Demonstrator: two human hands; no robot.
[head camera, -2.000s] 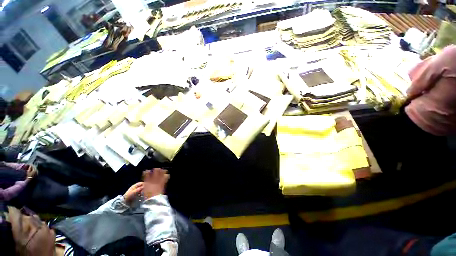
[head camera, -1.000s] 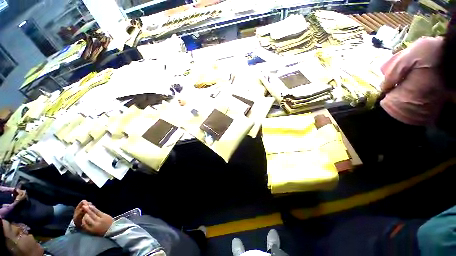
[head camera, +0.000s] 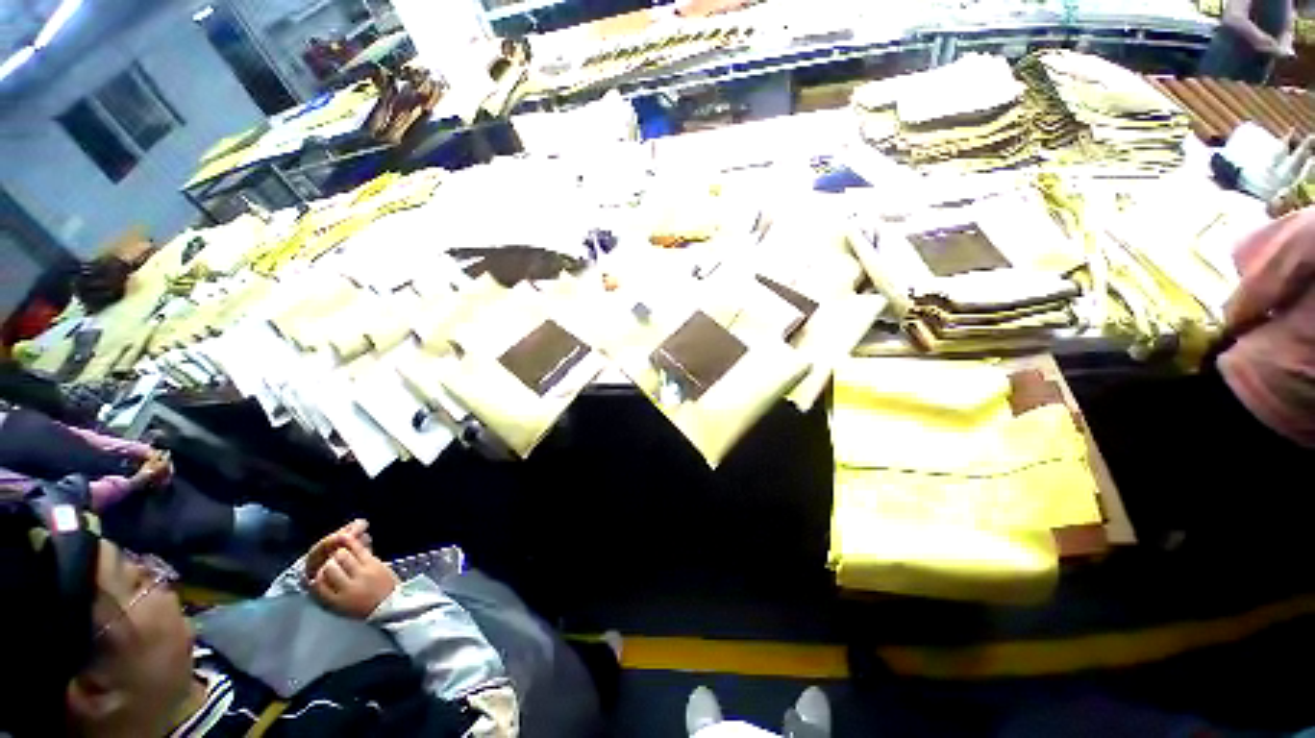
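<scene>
Neither of my hands is in the picture. A folded yellow stack (head camera: 952, 490) lies nearest in front, right of centre, with a dark line across it, on a brown board (head camera: 1103, 490). Left of it, a tan bag panel (head camera: 721, 425) with a dark brown square hangs its corner over the bench edge. Another panel (head camera: 505, 418) with a brown square lies further left, over a row of overlapping panels. A pile of panels (head camera: 995, 310) with a brown square on top lies behind the yellow stack.
A seated person (head camera: 274, 634) is at lower left, hands together, and another person's hands (head camera: 152, 466) show behind. A pink sleeve (head camera: 1276, 339) is at the right edge. Tan stacks (head camera: 959, 116) and yellow strips (head camera: 1139, 274) lie on the bench. A yellow line (head camera: 736, 658) crosses the floor.
The view has swung, so the bench things sit further right than a second ago. The seated person's hands moved from raised near the bench to lower left. The teal sleeve has nearly left the picture.
</scene>
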